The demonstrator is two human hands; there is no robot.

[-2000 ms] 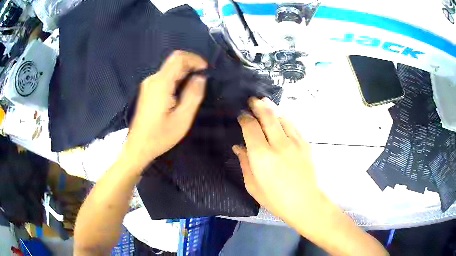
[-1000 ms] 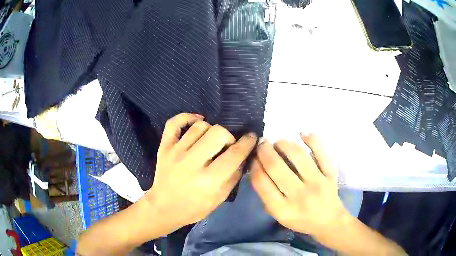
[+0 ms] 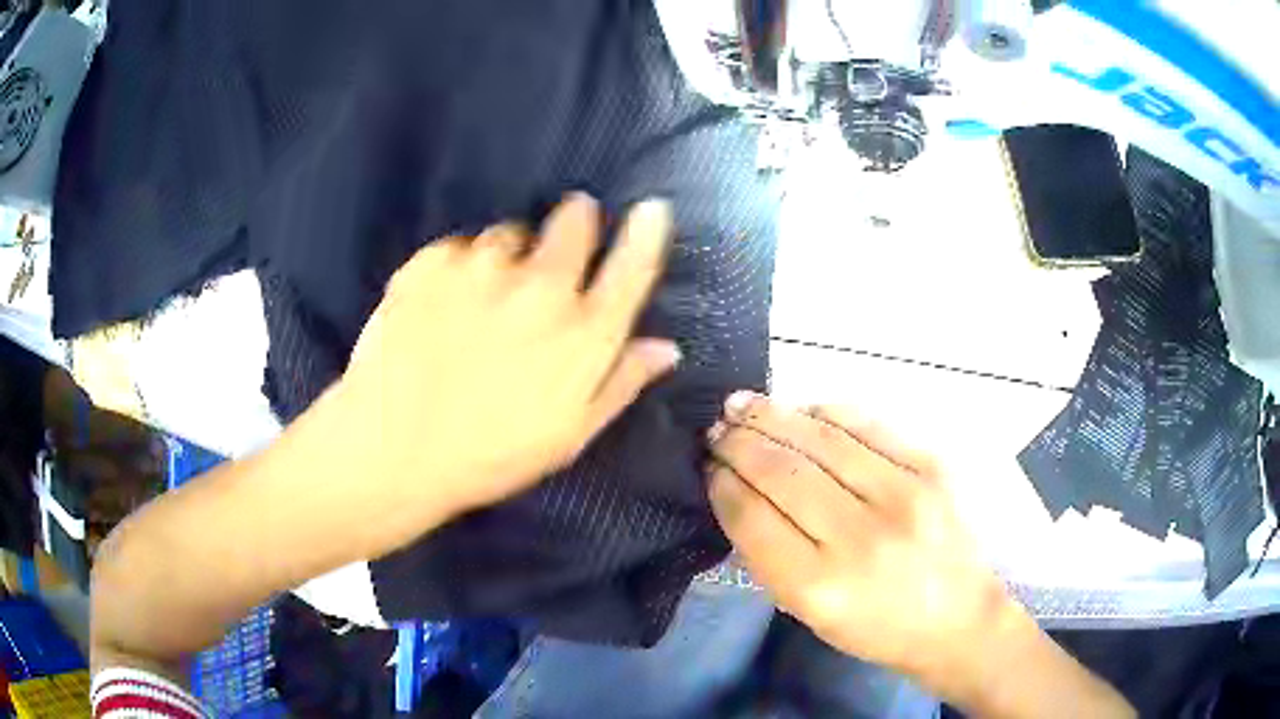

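A dark pinstriped garment panel [image 3: 716,302] lies on the white machine table, its right edge running down from the needle area and its lower part at the table's front edge. My left hand [image 3: 491,365] lies over the panel with fingers spread, slightly blurred. My right hand [image 3: 856,541] is at the panel's right edge near the front, fingertips on the cloth edge; the thumb is hidden, possibly under the cloth. The sewing machine head [image 3: 877,84] stands at the top; its needle and presser foot cannot be made out.
A smartphone [image 3: 1074,194] lies right of the machine head. Small striped cut pieces [image 3: 1165,407] lie at the far right. A grey-white box with a round grille [image 3: 31,113] stands at the far left. Blue crates [image 3: 236,660] show below the table's front edge [image 3: 1123,601].
My left hand has moved off the edge, up and left over the panel, its fingers spreading. My right hand stays near the cloth edge. The view has shifted, bringing the machine head back in.
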